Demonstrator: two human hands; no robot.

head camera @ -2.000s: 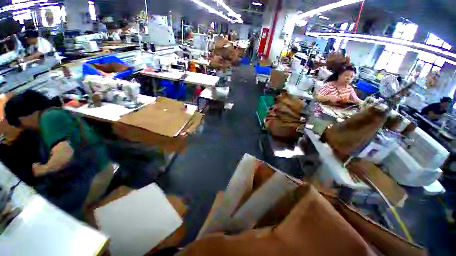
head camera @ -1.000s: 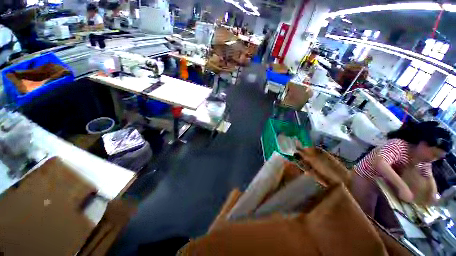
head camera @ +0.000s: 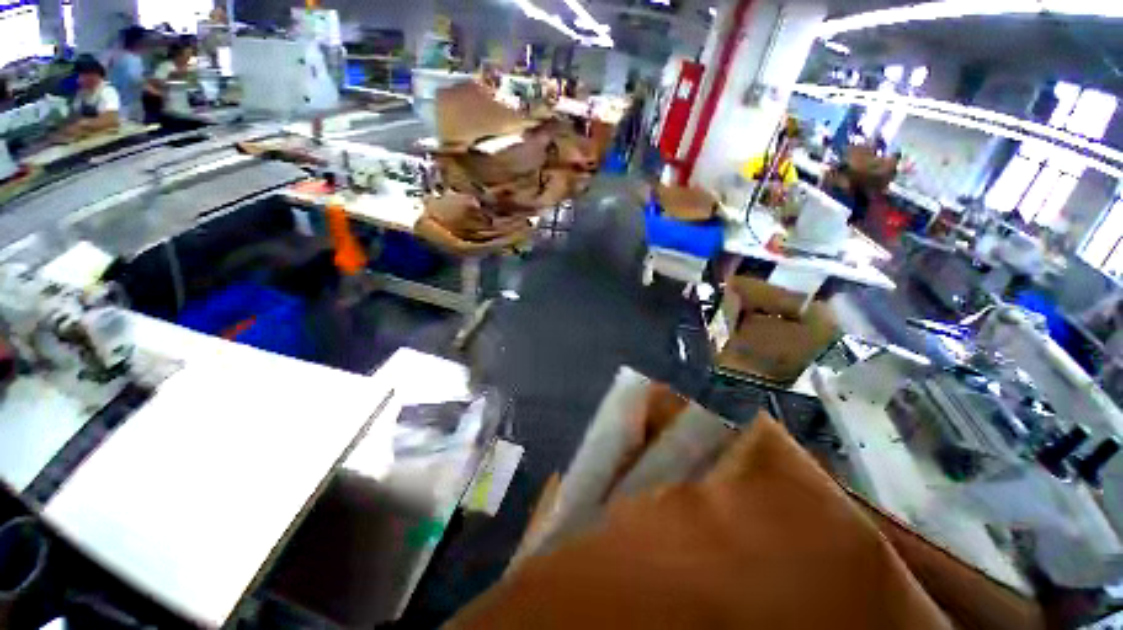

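Observation:
A wide stack of tan-brown bag panels [head camera: 727, 542] fills the bottom centre and right of the view, close to my body. White or grey interleaving sheets [head camera: 600, 462] stick up between the panels at the stack's left side. The top brown panel rises to a peak and its surface is bent. Neither of my hands is in view; the stack and the lower picture edge may hide them.
A dark floor aisle [head camera: 573, 295] runs ahead. On the left are a white worktable [head camera: 222, 455], a sewing machine [head camera: 74, 308] and a high brown pile [head camera: 505, 172]. On the right are a blue crate [head camera: 684, 234], a brown box [head camera: 770, 332] and machine tables. People sit far left.
The view has moved forward along the aisle. The green crate and the seated people nearby have left the picture. The brown pile and blue crate look nearer. The panel stack stays in front of me.

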